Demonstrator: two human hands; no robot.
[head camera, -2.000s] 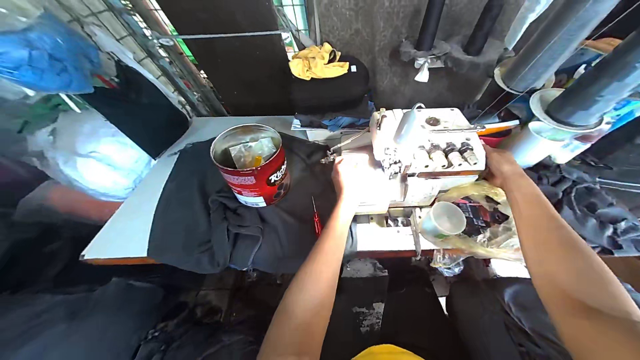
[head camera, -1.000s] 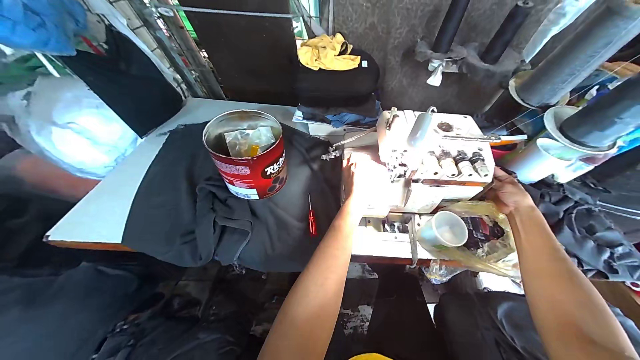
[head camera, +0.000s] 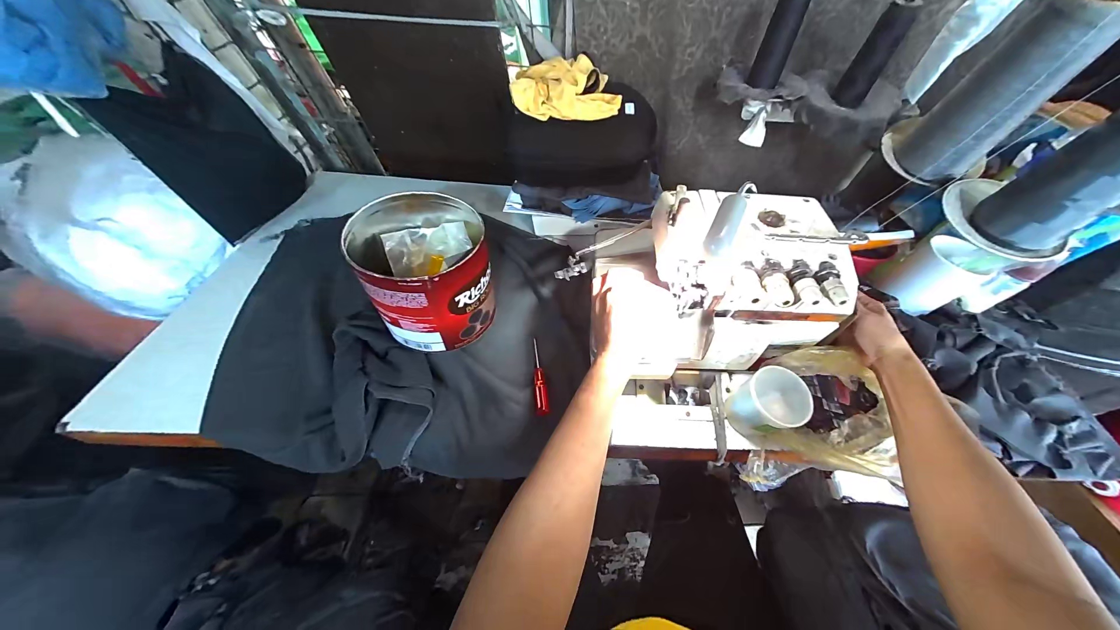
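A white overlock sewing machine (head camera: 752, 262) stands on the table, brightly lit on its left part. My left hand (head camera: 623, 319) lies against the machine's left end, its fingers washed out by glare. At the machine's lower right side is my right hand (head camera: 871, 328), its fingertips partly hidden behind the body. Left of the machine, a red-handled screwdriver (head camera: 541, 389) rests on dark grey fabric (head camera: 472, 394). A red tin can (head camera: 424, 297) holding small plastic bags stands on the same cloth. A white plastic cup (head camera: 777, 398) sits in front of the machine, beside a clear plastic bag (head camera: 862, 429).
The table's white edge (head camera: 157, 385) runs along the left. Behind, a yellow cloth (head camera: 564, 89) lies on a black padded seat (head camera: 582, 140). Large grey rolls (head camera: 1006, 96) and dark crumpled fabric (head camera: 1015, 394) crowd the right. Another person's blurred arm (head camera: 79, 319) is at far left.
My right hand has shifted slightly down along the machine's right side. My left hand remains at the machine's left end. The view has moved a little.
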